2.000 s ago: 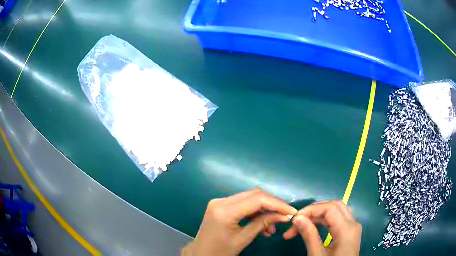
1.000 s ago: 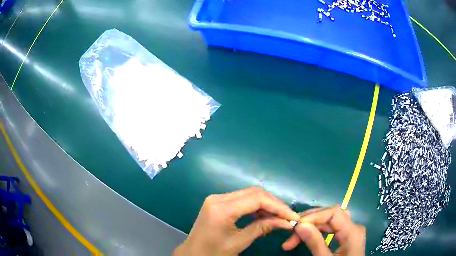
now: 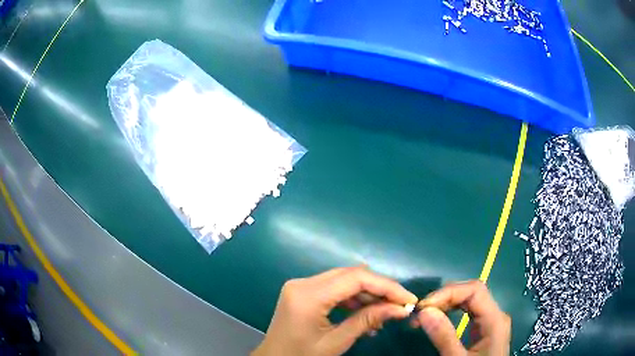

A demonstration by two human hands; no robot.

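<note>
My left hand and my right hand meet fingertip to fingertip at the bottom of the view. My left thumb and index finger pinch a tiny white cap. My right fingertips close on a small dark piece at the cap's right side, mostly hidden by the fingers; I cannot tell how far the two are joined. An open clear bag of white caps lies at the left. A large heap of dark-and-silver pins lies at the right.
A blue tray at the top holds scattered small parts. A smaller whitish bag lies at the heap's upper edge. Yellow lines cross the green surface. Grey floor and blue equipment show at the left.
The white cap shows more clearly between my fingertips than before. My hands stay nearly in place, with small finger shifts. The view has moved slightly.
</note>
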